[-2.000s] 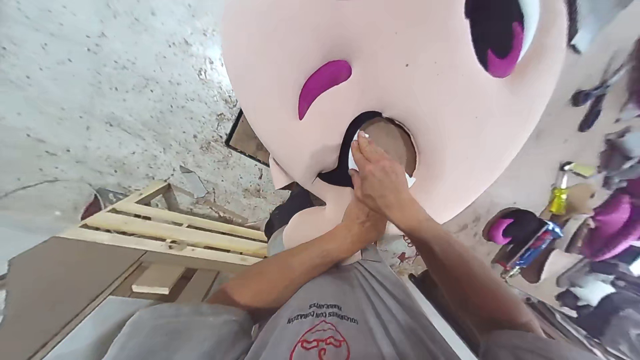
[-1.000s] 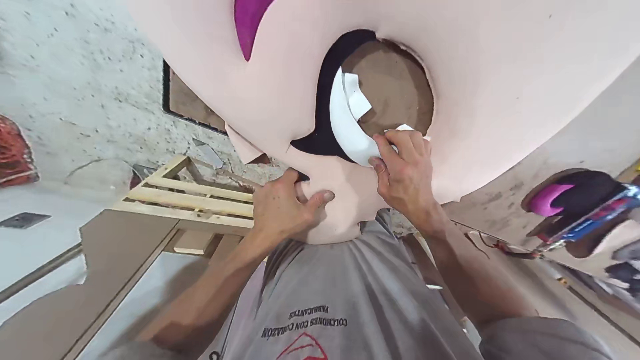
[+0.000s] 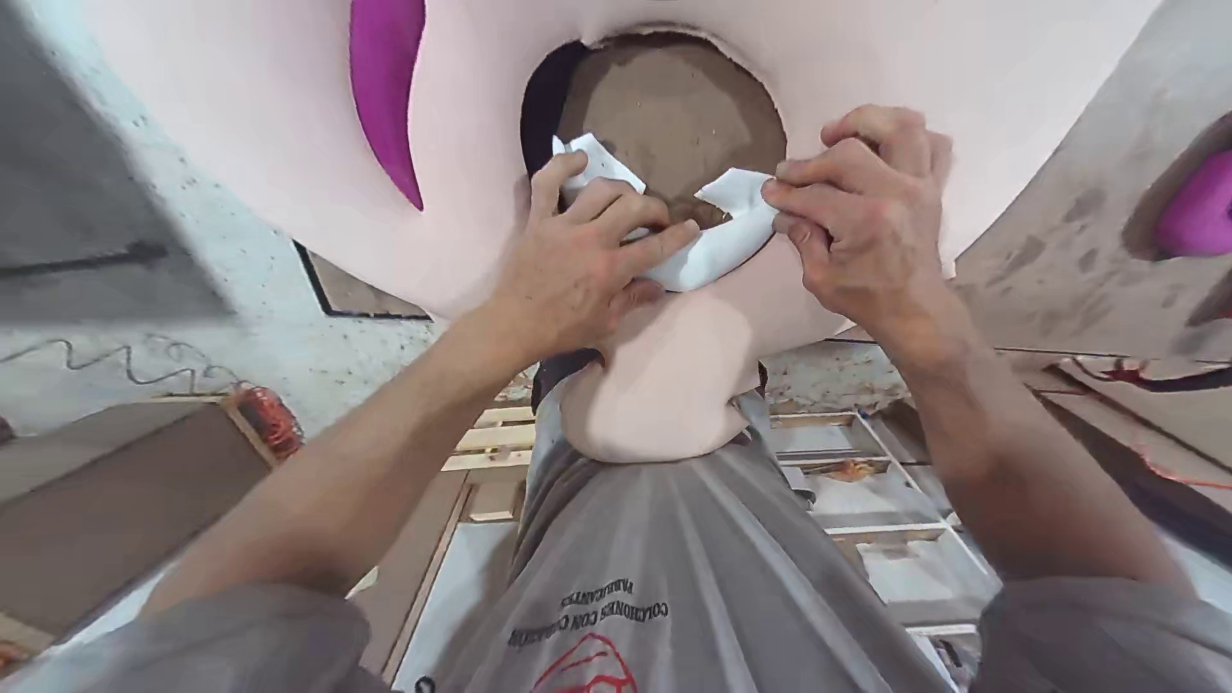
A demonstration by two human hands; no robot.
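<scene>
A large pale pink padded figure fills the upper view, with a curved magenta piece on it. It has a round opening, through which a brown surface shows, with black material along the left edge. A curved white strip lies along the opening's lower rim. My left hand holds the strip's left part, its fingers curled over the rim. My right hand pinches the strip's right end between thumb and fingers. Below the opening, a rounded pink part rests against my shirt.
A wooden slatted frame and a white-edged rack stand below the figure. At the left is a brown box-like block beside a red coiled bundle. A magenta piece lies at the far right.
My left hand has moved from the rounded pink part up to the white strip. My right hand has moved to the right along the rim. The view is closer to the opening.
</scene>
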